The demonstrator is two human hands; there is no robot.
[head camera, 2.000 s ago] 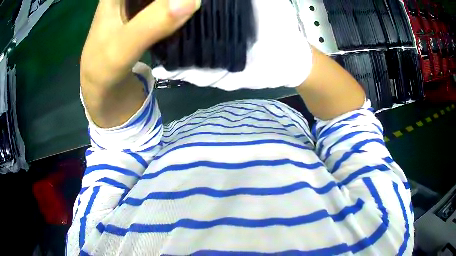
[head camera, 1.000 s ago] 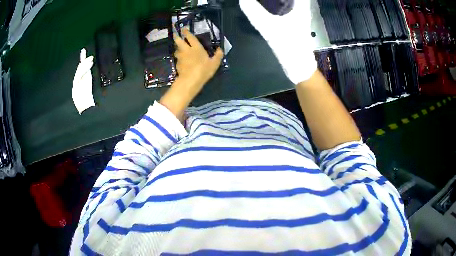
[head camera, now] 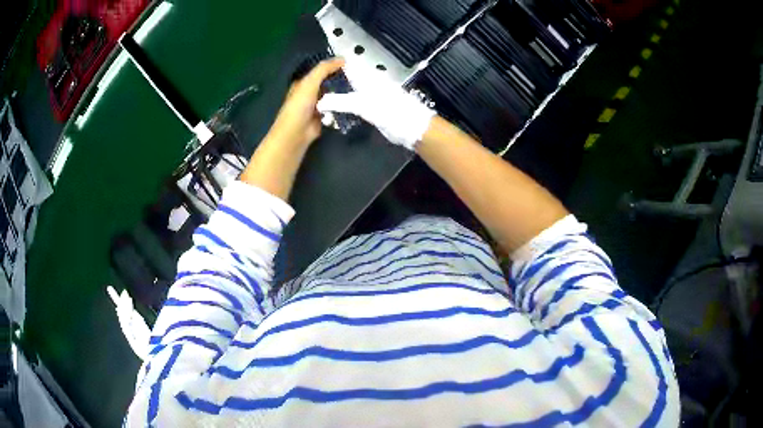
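My bare left hand [head camera: 306, 102] and my right hand [head camera: 381, 106] in a white glove meet at upper centre, around a small stack of black phone parts [head camera: 336, 86]. The fingers of both hands are on the stack, which is largely hidden. It is held at the left end of the white holding tray [head camera: 355, 40], whose pale rim has round holes. Black parts [head camera: 494, 67] stand packed on edge in two rows in the tray.
Thin open black frames [head camera: 201, 180] and white pieces lie on the green bench at left. A spare white glove [head camera: 130, 322] lies lower left, beside dark flat parts [head camera: 138, 259]. A pale divider strip [head camera: 163, 88] and red tray [head camera: 79, 50] are upper left; a metal-legged object stands right.
The view has turned toward the tray. My left hand has left the open frames and come to my gloved right hand at the stack by the tray's end.
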